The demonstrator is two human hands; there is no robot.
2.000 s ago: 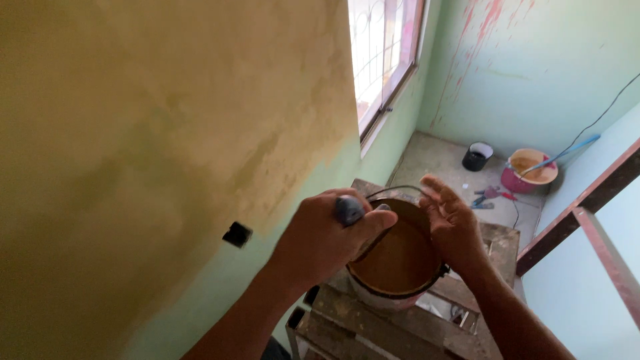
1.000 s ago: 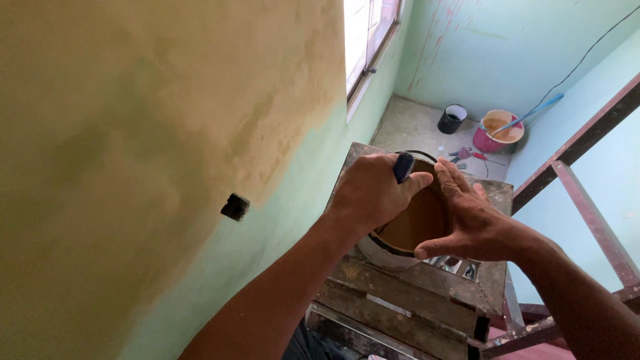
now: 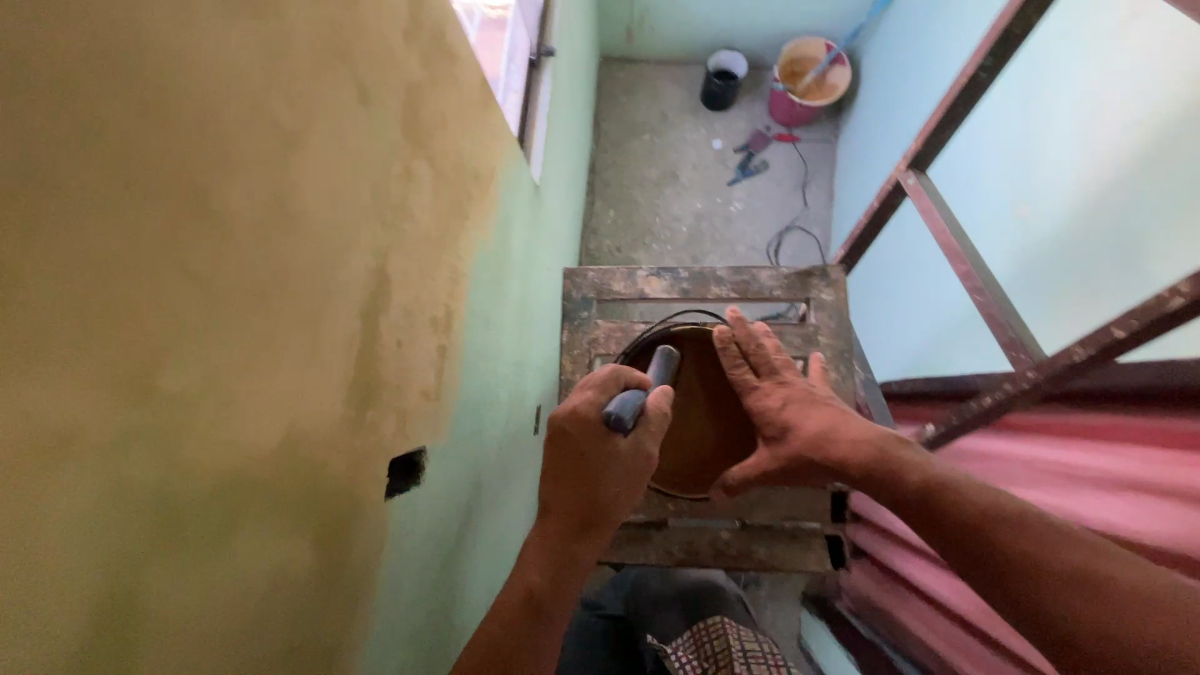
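A round bucket point(image 3: 698, 450) holding brown material stands on a worn, paint-spotted wooden platform point(image 3: 703, 281). My left hand point(image 3: 600, 441) is closed around a dark tool handle point(image 3: 643, 389) over the bucket's left side; the tool's working end cannot be seen. Fingers spread, my right hand point(image 3: 783, 403) lies over the bucket's right rim and holds nothing. Part of the rim is hidden beneath it. Beside me the wall point(image 3: 281, 281) has a wide yellow-brown coat over pale green, with a dark square hole point(image 3: 406, 472) near the coat's edge.
On the concrete floor beyond are a small black bucket point(image 3: 720, 89), a pink bucket point(image 3: 793, 108) with a blue stick in it, hand tools point(image 3: 748, 167) and a cable point(image 3: 804, 187). Brown metal bars point(image 3: 975, 267) cross at right, above pink fabric point(image 3: 1031, 469). A window point(image 3: 511, 56) opens at upper left.
My right hand has gone from fingers curled near the bucket's handle to spread flat over its rim. My left hand keeps the tool handle. The view has tilted further down.
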